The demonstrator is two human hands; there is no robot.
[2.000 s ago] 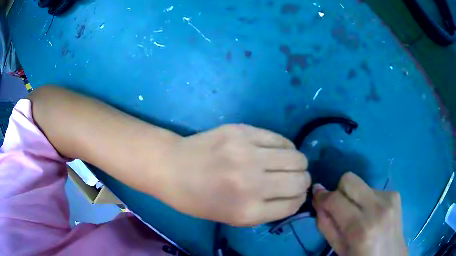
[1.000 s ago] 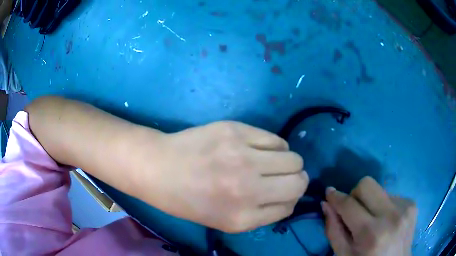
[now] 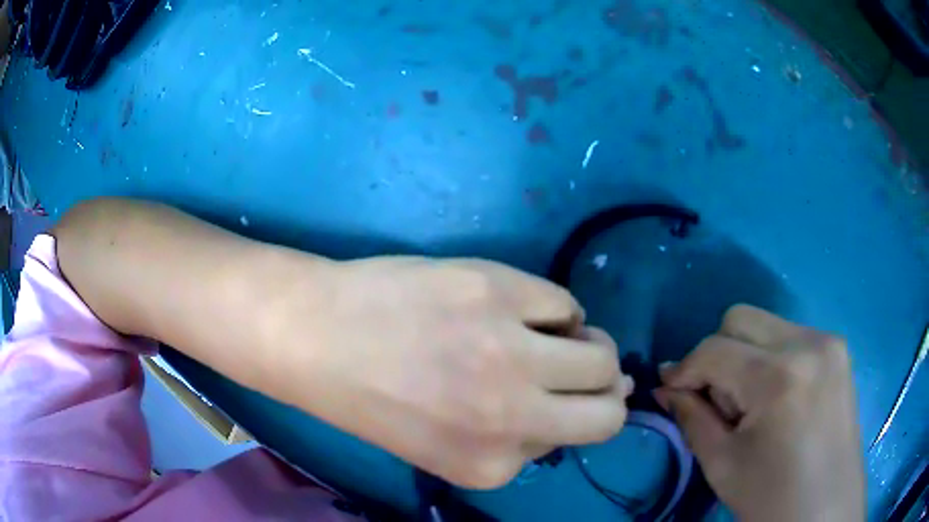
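A black curved headphone frame (image 3: pixel 611 216) lies on the blue-green bench. Its upper arm arcs out beyond my left hand and ends in a small hooked tip. A lower glossy curve (image 3: pixel 680 449) with a thin dark wire (image 3: pixel 601 491) runs below the hands. My left hand (image 3: pixel 458 357) is closed over the frame's joint area and hides most of it. My right hand (image 3: pixel 774 408) is just right of it, thumb and forefinger pinched at a small dark part by the joint. The part itself is too hidden to make out.
The scratched bench (image 3: pixel 407 143) has dark spots. A pile of black frames (image 3: pixel 76 36) is at the upper left. A slim pale rod (image 3: pixel 900 393) lies at the right edge. A cardboard box (image 3: pixel 209 408) shows below the bench edge. Another black object (image 3: pixel 902 31) sits at the upper right.
The view has shifted slightly, showing more of the pile. My right hand has risen, its fingers more curled. The lower glossy curve shows more clearly between and below the hands.
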